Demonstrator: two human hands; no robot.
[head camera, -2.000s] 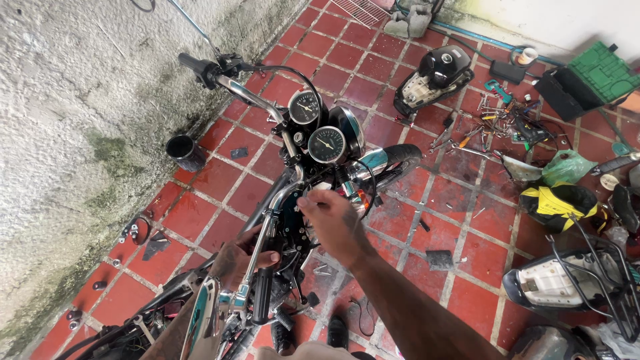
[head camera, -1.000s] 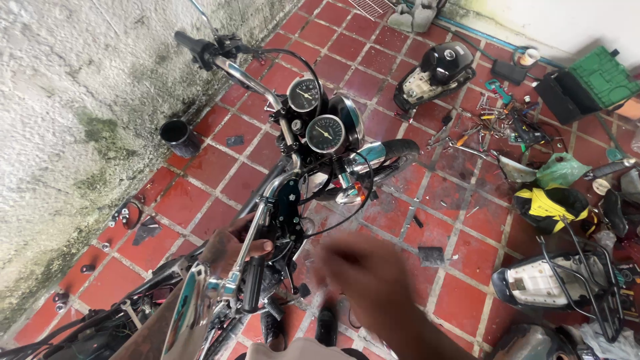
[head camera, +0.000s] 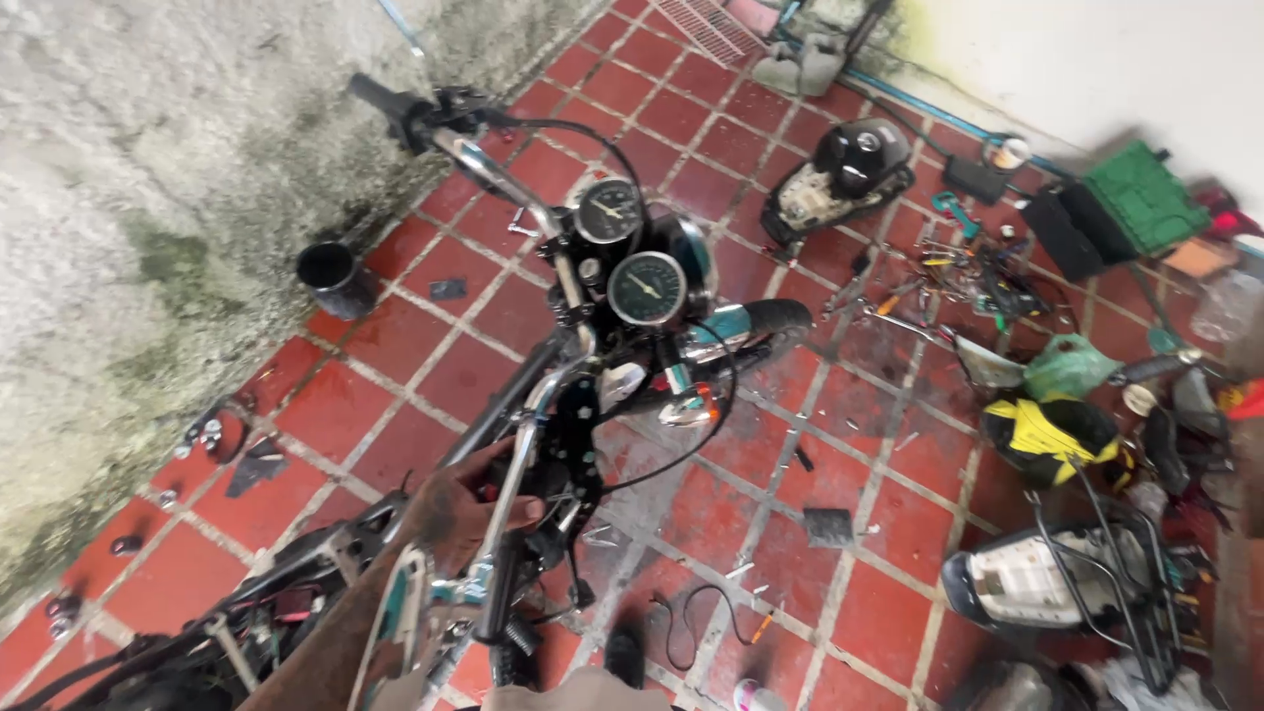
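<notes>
My left hand reaches in from the lower left, its thumb and fingers around or behind the chrome handlebar of a motorcycle; what the fingers touch underneath is hidden. Just below the hand is a black rubber handlebar grip. Two round gauges with chrome rims sit beyond the bar, beside the headlight shell. A chrome turn signal with an orange lens and a looping black cable lie to the right of the bar. My right hand is out of view.
A rough wall runs along the left, with a dark bucket near it. On the red tiles at the right lie scattered tools, a green and black toolbox, a black fuel tank and a white-bottomed seat.
My right hand was at the front of the handlebar, moved down away from it, and has now left the view. My left hand remains near the bar.
</notes>
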